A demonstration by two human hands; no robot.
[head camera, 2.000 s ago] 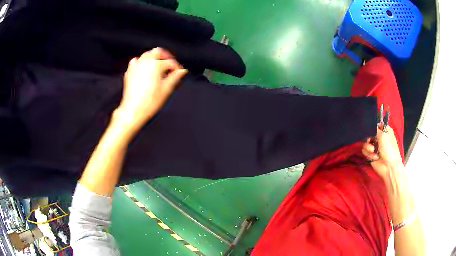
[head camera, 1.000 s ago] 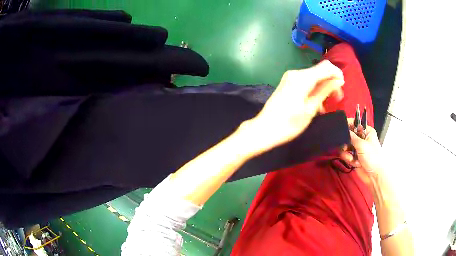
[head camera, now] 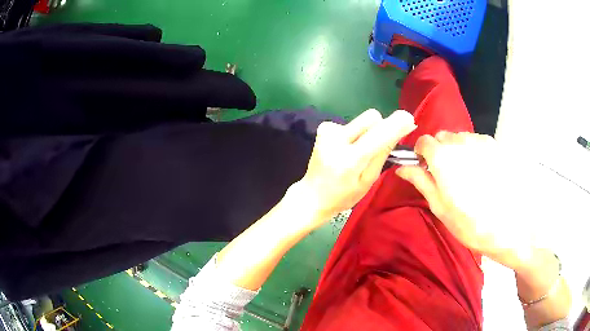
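A dark coat sleeve [head camera: 174, 181] stretches from the left towards the centre, its end hidden behind my left hand. My left hand [head camera: 352, 155] is closed on the sleeve end, fingers pointing right. My right hand [head camera: 453, 184] is just right of it and holds thread snips [head camera: 404, 155], whose silver blades point left towards my left hand. The handles are hidden in my right palm. Any thread at the blades is too fine to see.
More dark garments [head camera: 116, 77] hang at the upper left. A blue plastic stool [head camera: 433, 29] stands on the green floor at the top. Red cloth [head camera: 388, 278] covers my lap. A white table [head camera: 550, 123] is at the right, with a dark green pen [head camera: 583, 142]. A metal rail foot [head camera: 296, 307] is below.
My left hand has come from the upper sleeve to its end. My right hand has turned, and its snips now point left instead of up. The sleeve end has moved left and is bunched.
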